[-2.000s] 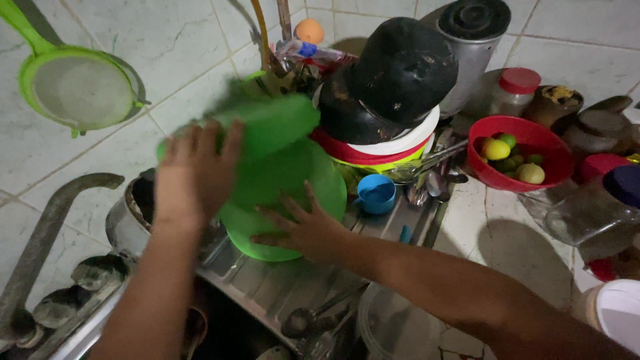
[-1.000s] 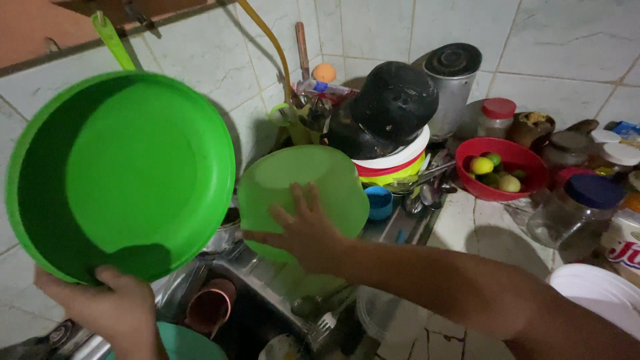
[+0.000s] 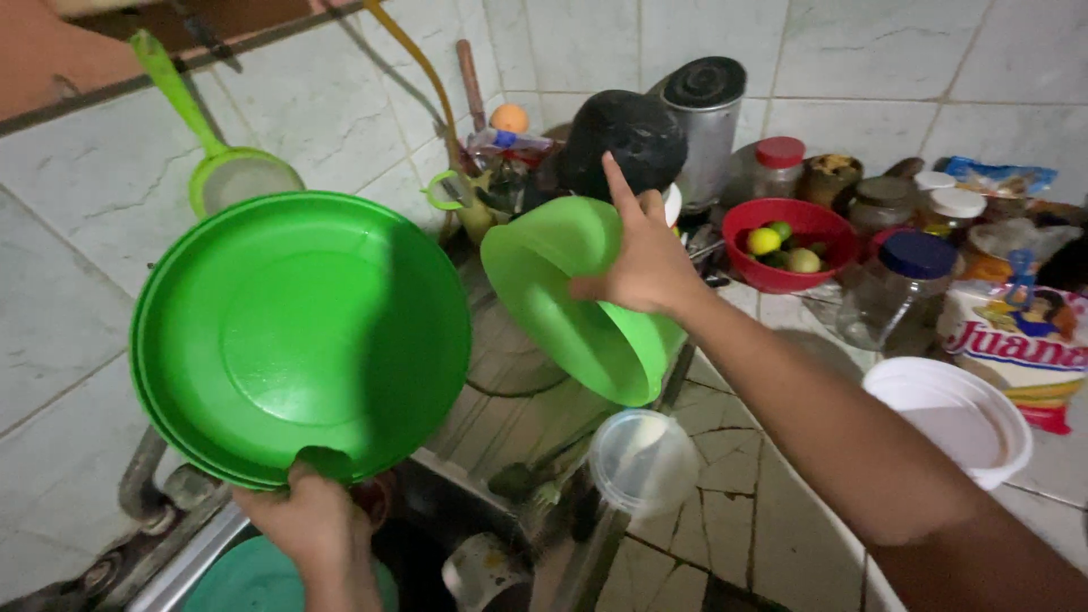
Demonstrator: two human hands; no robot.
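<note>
My left hand (image 3: pixel 310 510) grips the lower rim of a round green plastic dish (image 3: pixel 289 340), thumb on its face, raised over the sink's left side. At the center, my right hand (image 3: pixel 642 246) holds a lighter green plastic bowl (image 3: pixel 561 306) tilted on its side, its opening toward the lower left; the index finger points up and part of the grip is hidden. The bowl is above the ribbed steel drainboard (image 3: pixel 484 408). A clear plastic container (image 3: pixel 642 459) lies just below it, beside a fork (image 3: pixel 548 493).
Behind the bowl stand a blackened pot (image 3: pixel 625 140) and a metal canister (image 3: pixel 710 127). To the right are a red bowl (image 3: pixel 790 276) of citrus, jars (image 3: pixel 901 289) and a white tub (image 3: pixel 952 416). A green strainer (image 3: pixel 246 178) hangs at left; a cup (image 3: pixel 484 569) sits in the sink.
The lighter green bowl, upside down on the drainboard a second ago with my right hand on it, is now lifted and tilted. Two seconds ago, my left hand was on the green stack beside my right.
</note>
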